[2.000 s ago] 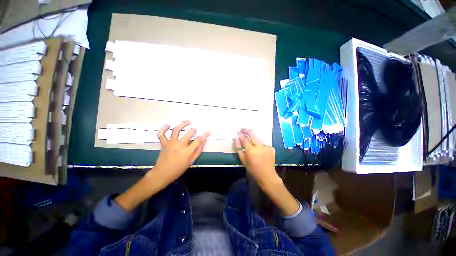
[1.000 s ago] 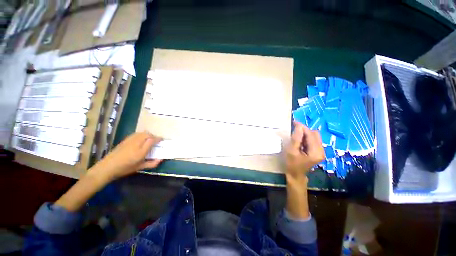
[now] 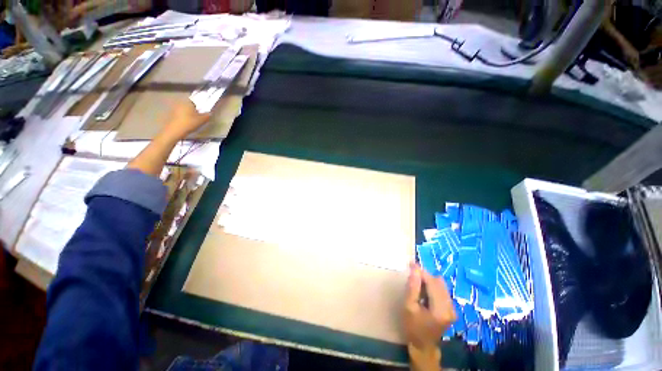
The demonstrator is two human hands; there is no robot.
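Observation:
Long white strips (image 3: 319, 210) lie side by side as one bright block on the tan cardboard sheet (image 3: 290, 282). My left hand (image 3: 187, 122) reaches to the upper left, its fingers at the near end of narrow white pieces (image 3: 221, 78) on another cardboard; its grip is unclear. My right hand (image 3: 428, 308) is at the sheet's right edge, fingers curled, thumb and index close together. A dark spot shows between its fingers; I cannot tell whether it holds anything. A fanned pile of blue strips (image 3: 475, 261) lies just right of this hand.
A white tray (image 3: 536, 268) with a black bundle (image 3: 602, 268) stands at right. Stacked cardboard layers with white pieces (image 3: 72, 203) are at left. Further boards with narrow pieces (image 3: 131, 83) lie at upper left. A post (image 3: 570, 47) stands at the back right. Parts of people show at the top.
The view has tilted up. The white piece at the sheet's near edge is gone from there. My left hand has moved from the sheet to the upper-left cardboard; my right hand stays near the blue pile.

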